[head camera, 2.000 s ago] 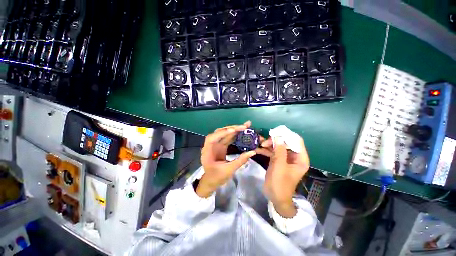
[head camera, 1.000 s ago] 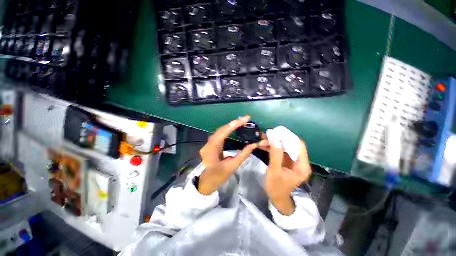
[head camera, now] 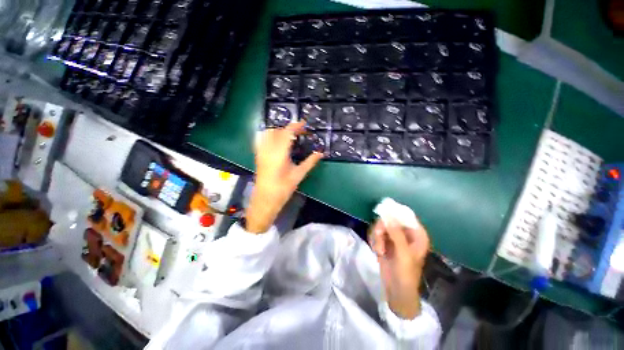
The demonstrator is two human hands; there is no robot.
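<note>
My left hand is over the near left corner of the black blister tray. Its thumb and a finger are around the edges of a black disc, a likely speaker unit, at the second pocket of the near row. The hand hides the corner pocket. The other visible pockets hold similar discs. My right hand is at the bench's near edge, holding a crumpled white tissue in its fingertips.
Stacked shiny black trays stand at the left. A white machine with a dark control panel is at the near left. At the right are a white small-parts sheet, a syringe and a blue controller.
My left hand has moved forward and left from in front of my body to the tray with the disc. My right hand still holds the tissue, slightly lower. The view has shifted.
</note>
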